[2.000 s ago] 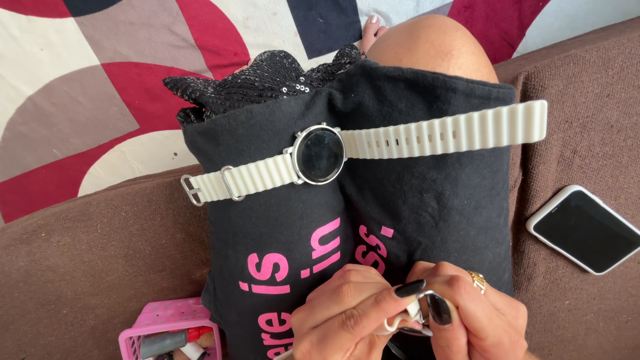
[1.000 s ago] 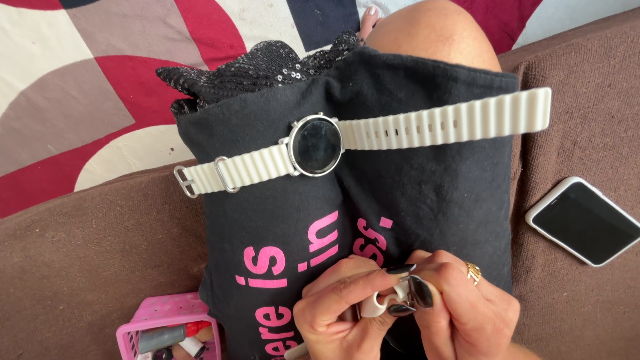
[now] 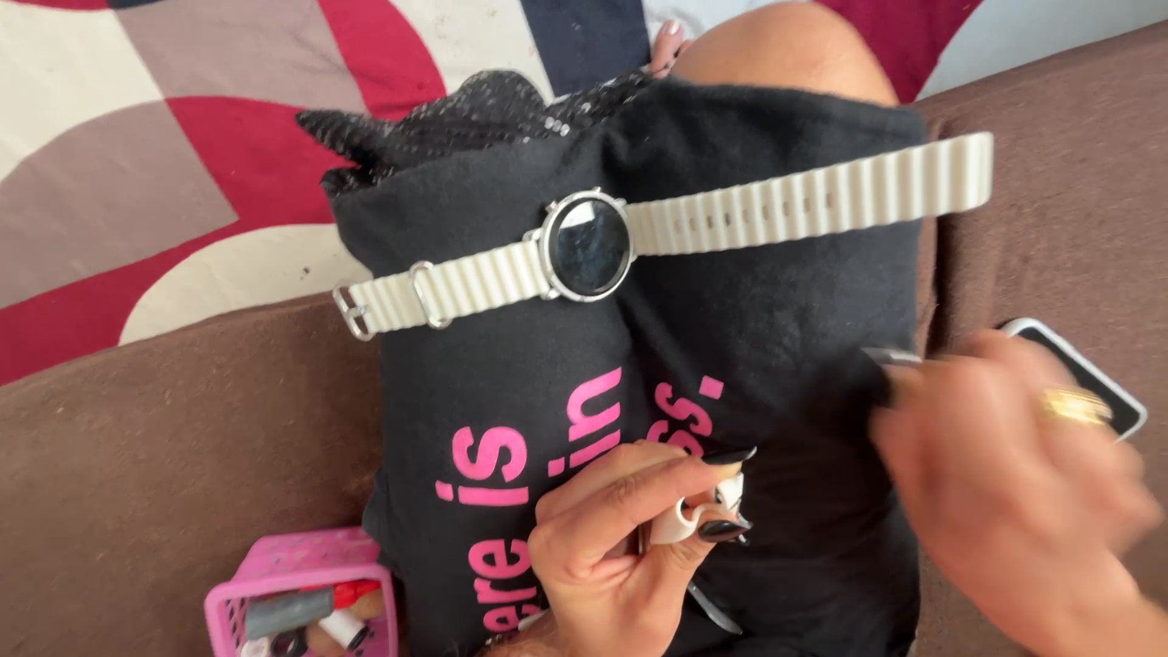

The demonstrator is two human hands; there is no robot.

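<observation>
My left hand (image 3: 620, 538) pinches a small white curved piece (image 3: 677, 524) between thumb and finger, over a black cloth with pink lettering (image 3: 776, 356) on my lap. My right hand (image 3: 1013, 465), blurred and wearing a gold ring, is at the right, partly in front of the phone; whether it holds anything is unclear. Above both hands lies a round smartwatch (image 3: 589, 245) with a dark face and a ribbed off-white strap (image 3: 776, 212), stretched out across the cloth. A thin metal tool (image 3: 714, 610) shows partly below my left hand.
A pink plastic basket (image 3: 306, 545) with several small bottles and tubes stands at the lower left on the brown sofa (image 3: 182, 465). A white-edged phone (image 3: 1063, 358) lies on the sofa at the right. Beyond the sofa is a patterned red, white and grey floor covering (image 3: 201, 164).
My right hand has come away from my left hand and moved to the right, near the phone. My left hand still holds the white piece. The smartwatch remains on the cloth.
</observation>
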